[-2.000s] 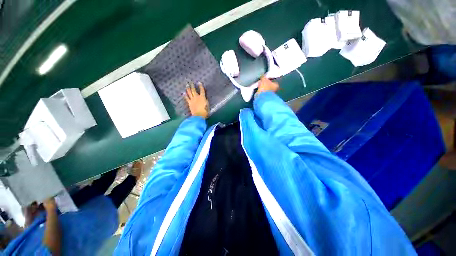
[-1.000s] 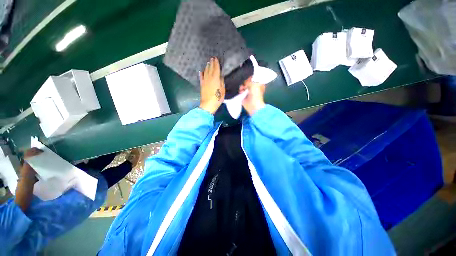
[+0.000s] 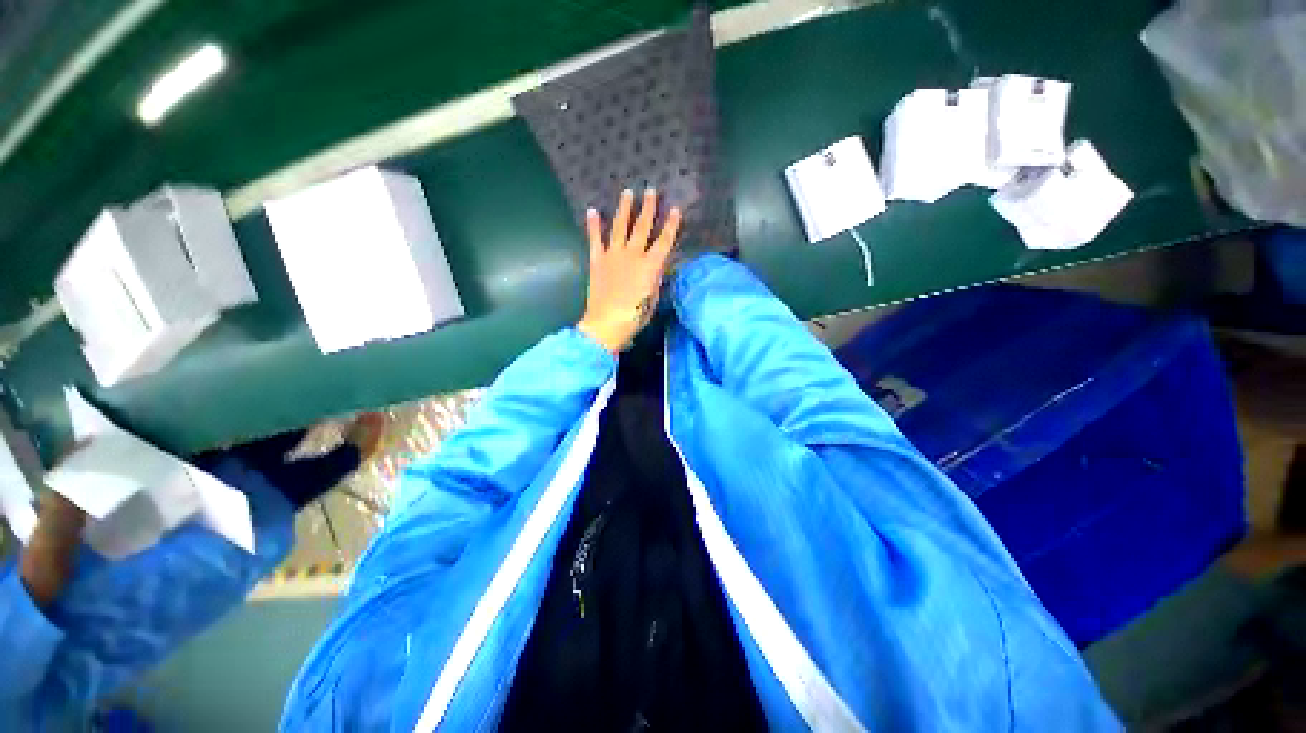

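The dark grey patterned wrapping sheet (image 3: pixel 630 122) lies on the green bench in front of me, its right side standing up or folded. My left hand (image 3: pixel 630 272) rests on its near part, palm down, fingers spread. My right hand is hidden at the sheet's near right edge; only its blue sleeve shows. The headphones are not visible; the sheet or my arm hides them. A closed white box (image 3: pixel 367 258) stands left of the sheet. A white accessory card pack (image 3: pixel 835 189) with a thin cord lies to the right.
More white card packs (image 3: pixel 931 143) lie in a pile at the right, before a crumpled poly bag (image 3: pixel 1239 108). White boxes (image 3: pixel 151 279) stand at the left. A blue crate (image 3: pixel 1103 444) is below the bench at right. Another worker (image 3: pixel 158 602) holds a white sheet at lower left.
The headphones, open to view two seconds ago, were moved onto the sheet and are now out of sight. The sheet's right side has come over. My right hand has gone out of sight.
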